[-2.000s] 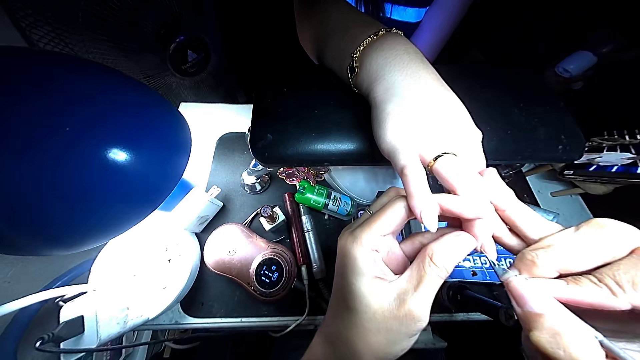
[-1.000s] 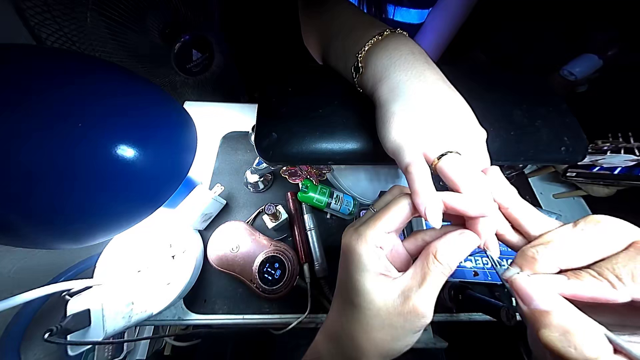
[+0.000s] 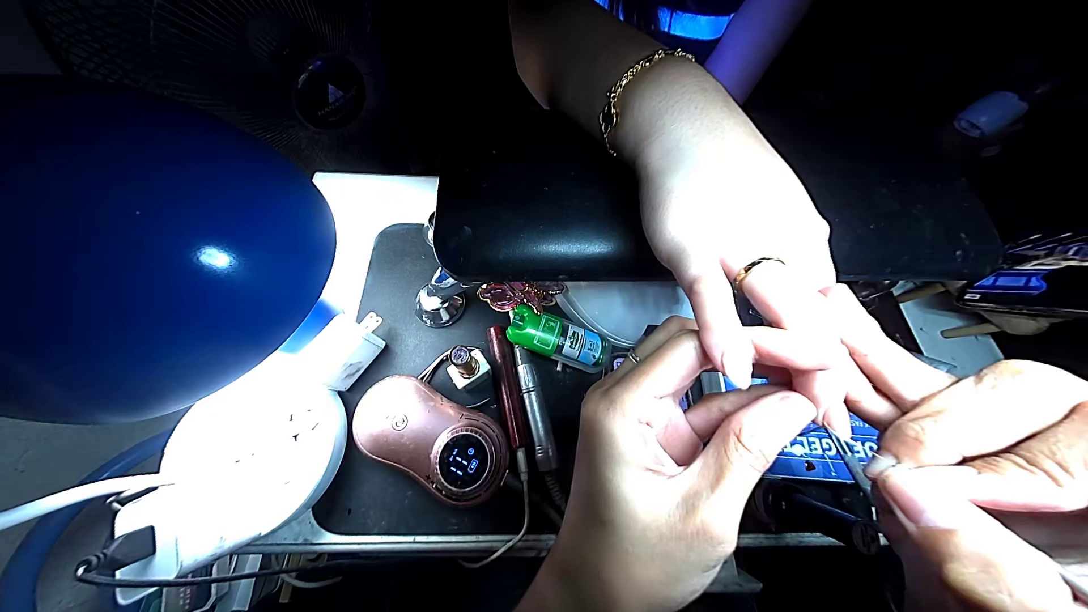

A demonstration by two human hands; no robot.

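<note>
Another person's hand (image 3: 731, 204), with a gold chain bracelet (image 3: 625, 93) and a gold ring (image 3: 752, 270), reaches down from the top over a black padded armrest (image 3: 544, 212). My left hand (image 3: 671, 459) grips one of its fingers between thumb and forefinger, near the fingertip. At the lower right, my right hand (image 3: 977, 476) pinches a thin metal tool (image 3: 850, 463), whose tip is at that finger's nail; the tool's exact kind cannot be told. A blue box with white lettering (image 3: 807, 459) lies beneath the hands.
A blue lamp shade (image 3: 161, 246) fills the left, above a white power strip (image 3: 255, 459). On the dark mat are a pink nail-drill control unit (image 3: 425, 438), a silver handpiece (image 3: 535, 408), a red pen-like tool (image 3: 507, 382) and a green-capped bottle (image 3: 557, 338). A fan (image 3: 327, 93) stands behind.
</note>
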